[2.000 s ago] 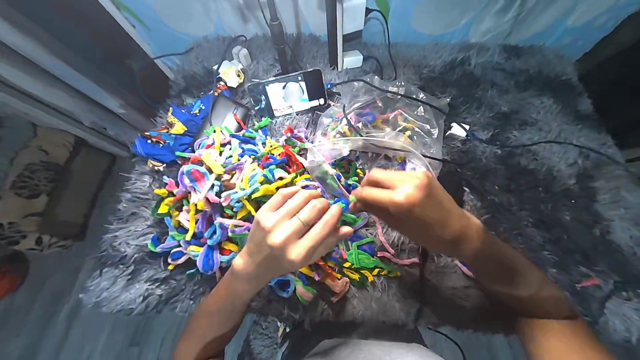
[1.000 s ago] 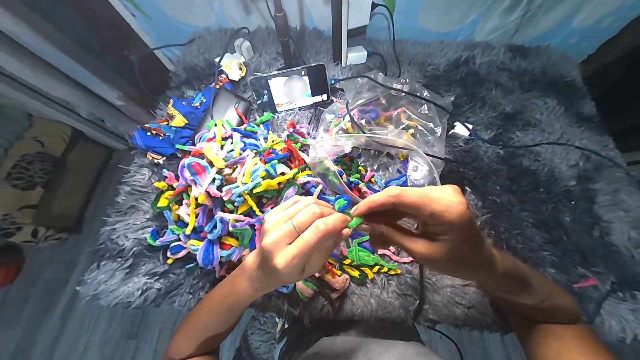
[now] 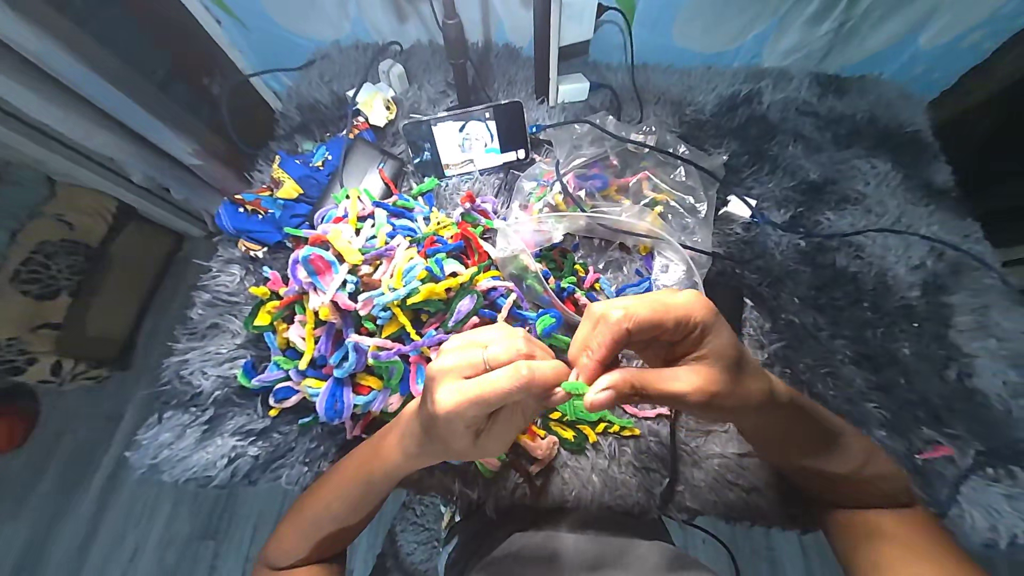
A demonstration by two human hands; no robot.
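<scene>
My left hand (image 3: 492, 392), with a ring on one finger, and my right hand (image 3: 668, 352) meet in front of a heap of colourful fuzzy pipe-cleaner pieces (image 3: 384, 280). A short green fuzzy piece (image 3: 574, 387) shows between their fingertips; both hands pinch at it, the right thumb against its side. Part of it is hidden by the fingers. Just below lie a green piece (image 3: 588, 412) and a yellow-and-green twisted piece (image 3: 596, 434). Behind my right hand, an open clear plastic bag (image 3: 680, 184) holds more fuzzy pieces.
A smartphone (image 3: 466, 140) with a lit screen leans behind the heap, near a black pole (image 3: 456, 56). Blue printed cloth (image 3: 268, 196) lies at the left. A dark cable (image 3: 872, 232) crosses the grey shaggy rug (image 3: 840, 336). A pink scrap (image 3: 936, 452) lies at the right.
My hands have stayed together in front of the heap while their fingers shifted. The green bit at the fingertips, plain one second ago, now shows lower between them.
</scene>
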